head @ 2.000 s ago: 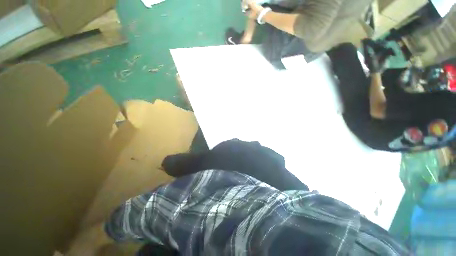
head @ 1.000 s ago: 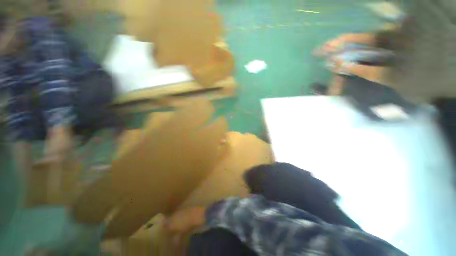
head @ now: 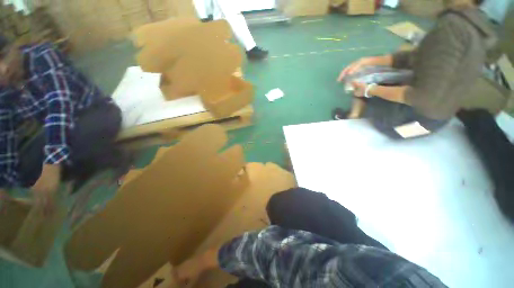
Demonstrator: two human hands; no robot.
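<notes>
A large brown box blank [head: 163, 197] with a wavy rounded outline stands tilted in front of me at the lower left. More brown board [head: 256, 197] lies behind and to its right. My right arm, in a plaid sleeve, reaches in from the lower right. My right hand [head: 194, 269] is blurred and low at the bottom edge, at the foot of the blank. It blends with the brown board, so its grip cannot be told. My left hand is not in view.
A large white sheet [head: 383, 185] lies at the right. A person in brown sits behind it. A person in a checked shirt at the left handles a small box [head: 25, 230]. A pallet [head: 186, 125] bears white sheets and a part-folded box [head: 194, 62]. Cartons stand behind.
The view has swung left and up, bringing in the checked-shirt person and the pallet's box. My right hand now shows low against the board, where the sleeve hid it at first.
</notes>
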